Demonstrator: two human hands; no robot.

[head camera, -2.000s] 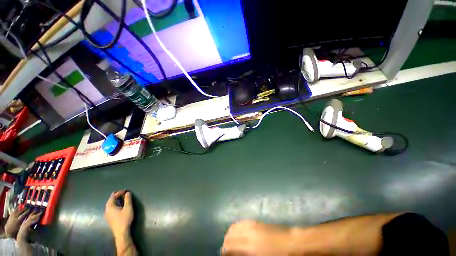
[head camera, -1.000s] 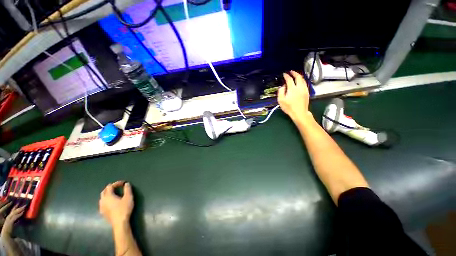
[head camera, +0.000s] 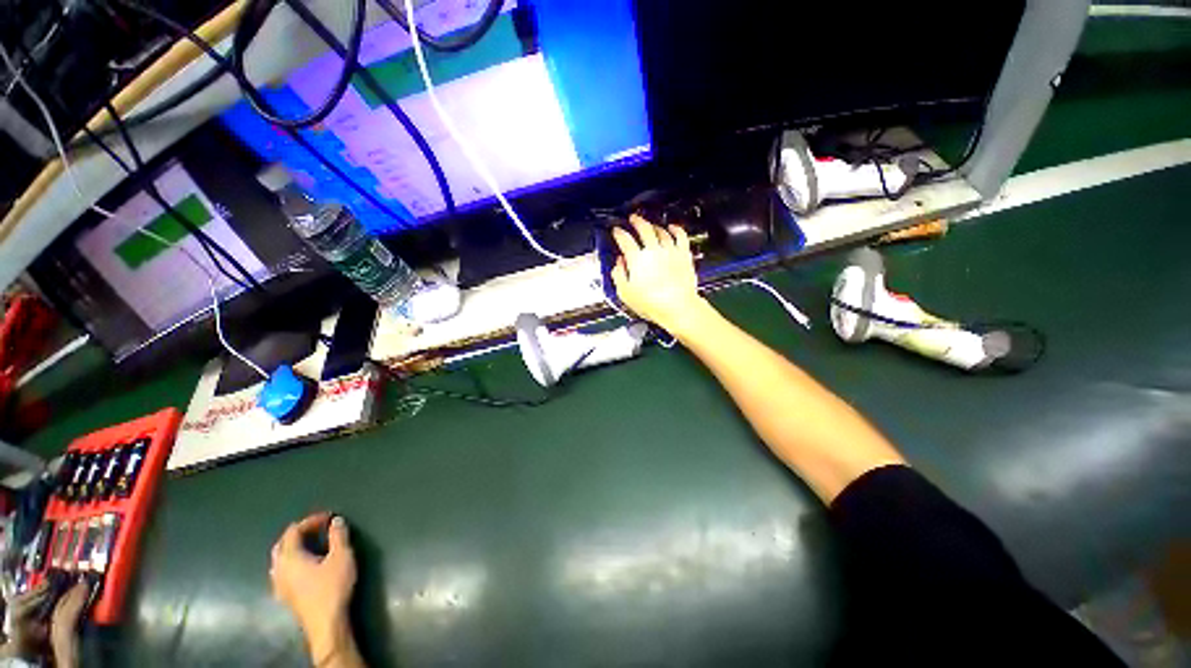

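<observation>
My right hand (head camera: 657, 277) lies palm down on the left part of the dark blue-edged mouse pad (head camera: 789, 244), fingers spread over the spot where a dark computer mouse lay; the hand hides that mouse. A second dark mouse (head camera: 746, 232) lies on the pad to its right. My left hand (head camera: 314, 574) rests on the green bench (head camera: 523, 522) at lower left, fingers and thumb curled around a dark gap; whether it holds something small cannot be told. The main monitor (head camera: 509, 124) shows a bright blue-white screen.
Barcode scanners lie at centre (head camera: 581, 349), right (head camera: 914, 320) and on the ledge (head camera: 842, 176). A white cable loops near the pad. A water bottle (head camera: 342, 248) and blue puck (head camera: 285, 393) stand left. Another person's hands (head camera: 65, 620) are at a red tray (head camera: 146, 516).
My right hand came up from the lower bench to the pad's right part, then moved left across it. My left hand stayed in about the same place.
</observation>
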